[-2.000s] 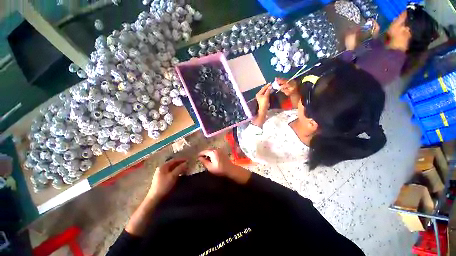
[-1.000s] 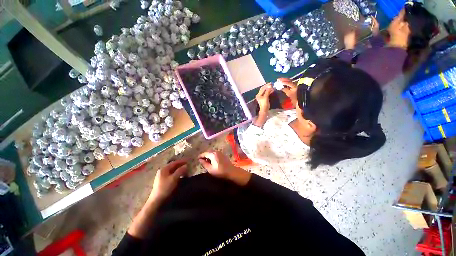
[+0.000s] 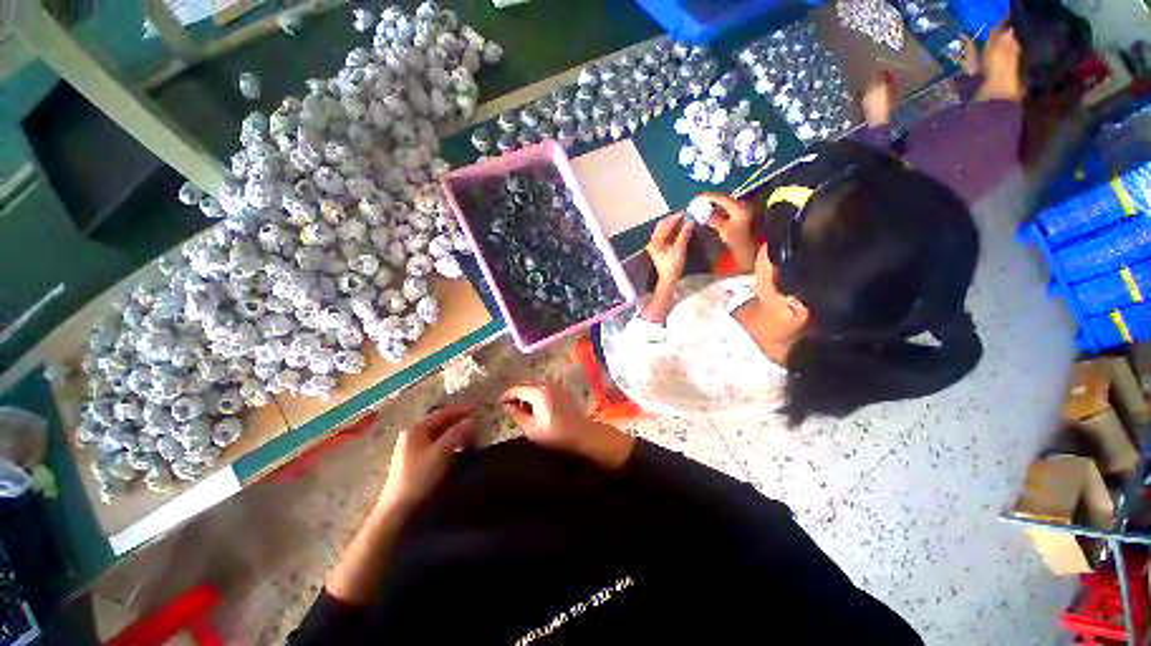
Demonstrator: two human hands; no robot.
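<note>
My left hand (image 3: 432,444) and my right hand (image 3: 543,414) are held low in front of my black top, off the bench edge, with a small gap between them. The fingers of both are curled. I cannot tell if anything small is in the fingertips. Past them, a large heap of grey-white roundish moulded parts (image 3: 297,240) lies on brown cardboard (image 3: 442,307) on the green bench. A pink tray (image 3: 520,338) of small dark parts stands at the right end of the heap.
A seated person in a white top (image 3: 694,347) at the right holds a pale part. Another person in purple (image 3: 966,145) sits beyond. More parts (image 3: 619,95) stand in rows. Blue crates (image 3: 1104,278) and cartons (image 3: 1060,492) are at far right, a red stool (image 3: 171,618) bottom left.
My hands have barely moved. The bench view has shifted slightly. The person in purple leans further forward, and the neighbour's head has moved slightly right.
</note>
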